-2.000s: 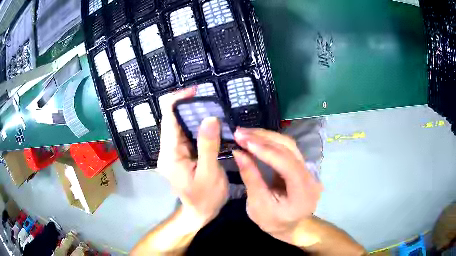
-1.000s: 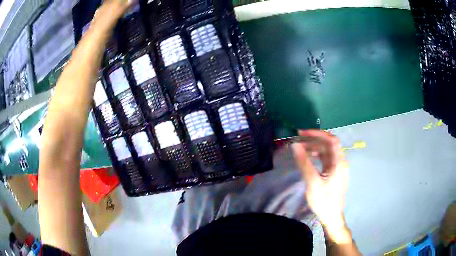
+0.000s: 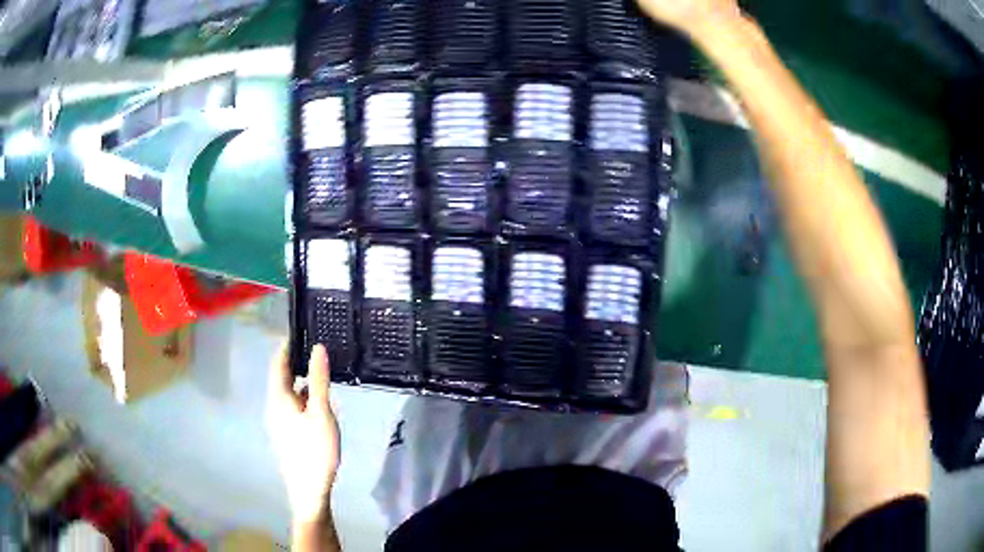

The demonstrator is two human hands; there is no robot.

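Note:
The black blister tray point(image 3: 475, 395) lies squarely in front of me, its near edge over the bench edge. Its two near rows hold black front housings point(image 3: 456, 275) with pale keypads at their far ends. The pockets farther up show no pale keypads. My left hand point(image 3: 308, 426) is at the tray's near left corner, thumb on top and fingers at the side. My right hand point(image 3: 696, 13) reaches to the tray's far right side; it is partly cut off by the top edge of the picture, so its fingers are hidden.
The green mat point(image 3: 254, 178) runs left and right of the tray, with a curved pale strip point(image 3: 192, 183) at left. A dark stack of blister trays point(image 3: 955, 291) is at far right. Red stools point(image 3: 160, 293) and a cardboard box point(image 3: 156, 350) stand on the floor at left.
The housing earlier held in both hands is no longer in them. The tray has turned square to me and shifted right. My left hand came back to its near corner; my right hand moved to its far side.

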